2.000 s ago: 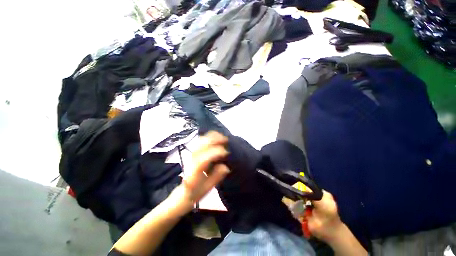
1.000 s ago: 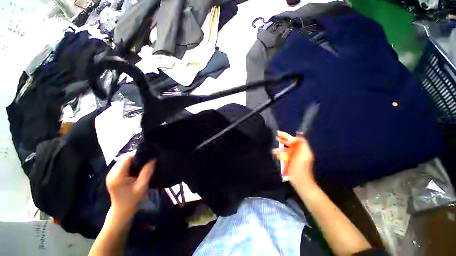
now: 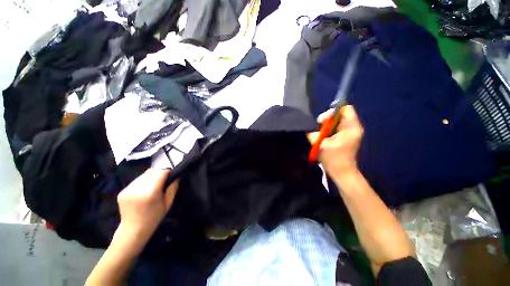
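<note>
My left hand (image 3: 144,202) is closed on the black clothes hanger (image 3: 193,162), whose curved hook points up and to the right. The hanger body is largely hidden against a black jacket (image 3: 251,173) that lies in front of me. My right hand (image 3: 339,139) grips scissors (image 3: 327,131) by their orange-red handles, with the silver blades pointing up over a navy blazer (image 3: 397,111). The blades look together but are blurred. Whether my right fingers also touch the edge of the black jacket I cannot tell.
The navy blazer lies on a grey jacket (image 3: 297,75) at the right. Heaped black clothes (image 3: 56,167) fill the left, with grey garments (image 3: 212,22) behind. White sheets (image 3: 126,131) and clear plastic lie among them. A dark basket (image 3: 489,106) and clear plastic bags (image 3: 447,218) are at the right.
The hanger, earlier raised across the view in my left hand, is now lower over the black jacket. My right hand has moved up a little with the scissors.
</note>
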